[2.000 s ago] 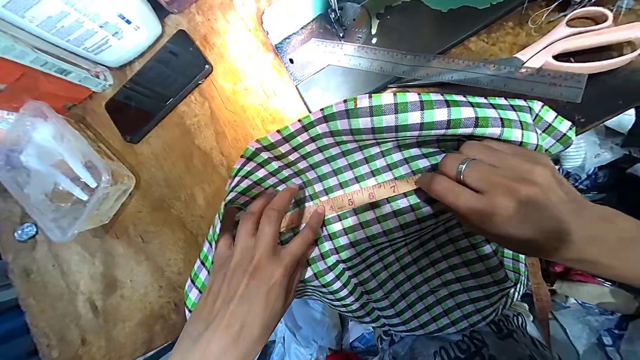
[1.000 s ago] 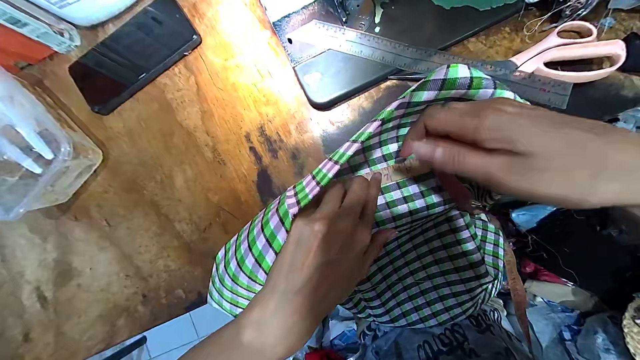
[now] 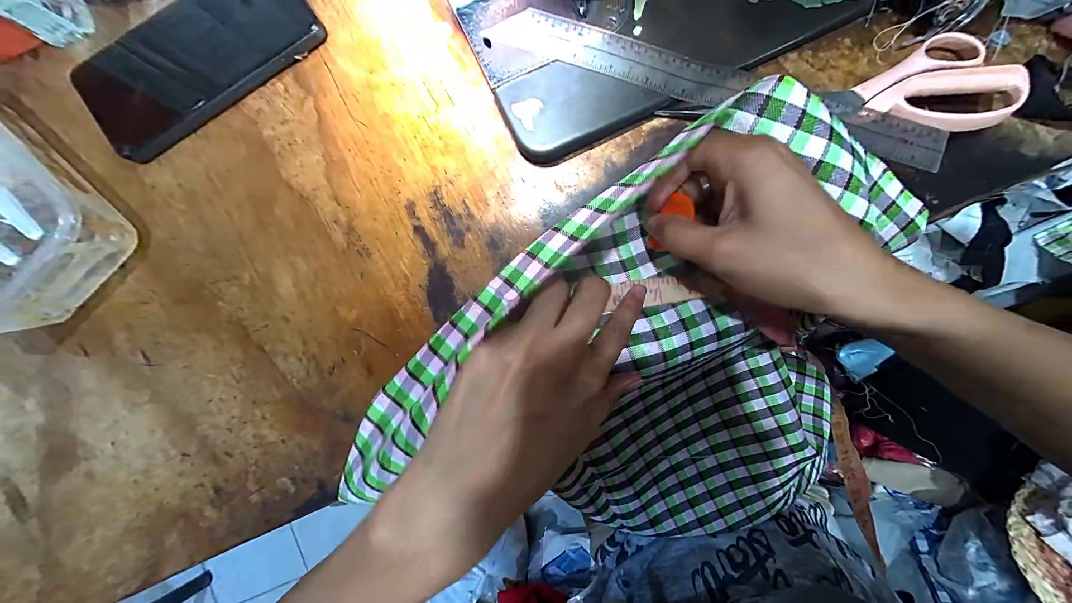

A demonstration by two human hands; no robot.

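Green, black and white checked fabric [image 3: 712, 435] lies gathered over the table edge, one border folded. My left hand [image 3: 544, 360] presses flat on it, fingers spread, the fingertips on a cloth measuring tape [image 3: 657, 291]. The tape lies across the fabric; a strip of tape also hangs at the right of the cloth. Just above it, my right hand [image 3: 754, 218] pinches a small orange object [image 3: 675, 216], too hidden by the fingers to name exactly. A ring shows on one finger of that hand.
Beyond the fabric are a clear ruler [image 3: 620, 59] and pink-handled scissors [image 3: 955, 88]. A black phone [image 3: 197, 71] and a plastic container [image 3: 50, 234] lie on the wooden table [image 3: 276, 335] at left. A woven basket [image 3: 1034, 528] stands lower right.
My right hand has left the tape and now holds an orange object not visible in the earlier frames. The fabric, laid broadly across before, is bunched and slanted. The view has shifted.
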